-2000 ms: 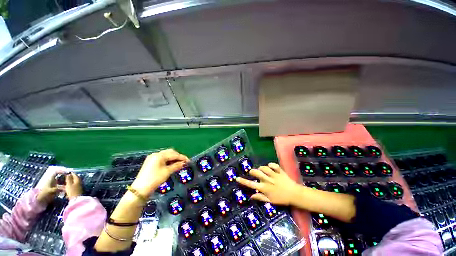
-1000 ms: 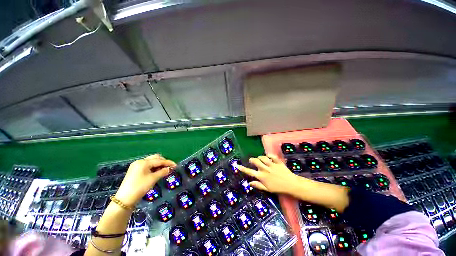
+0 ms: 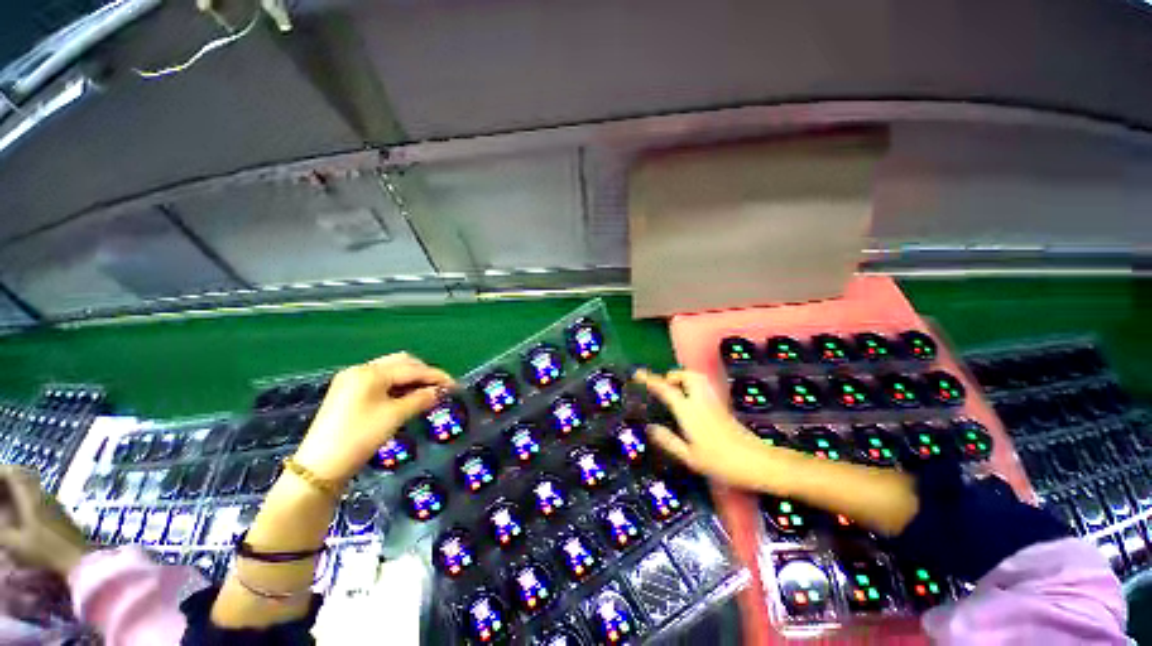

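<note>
A clear blister tray (image 3: 661,583) lies tilted in front of me, holding rows of round smartwatch heads (image 3: 547,495) with lit blue-white screens. Some pockets at its lower right show silvery and empty. My left hand (image 3: 382,406) is at the tray's upper left edge, fingertips together near a watch head; whether it grips the edge is unclear. My right hand (image 3: 699,427) is over the tray's right edge, fingers apart, beside the upper right watch heads, and nothing shows in it.
A salmon board (image 3: 809,312) at right bears a tray of icon-screen watches (image 3: 878,443). A cardboard sheet (image 3: 756,227) leans on the back panel. Neighbouring trays (image 3: 1059,423) lie at far right and left. Another person's hand (image 3: 38,524) is at far left.
My right hand has moved off the watch heads towards the tray's right edge. My left hand stays at the upper left edge. The other person's hands have shifted at left. The view has shifted.
</note>
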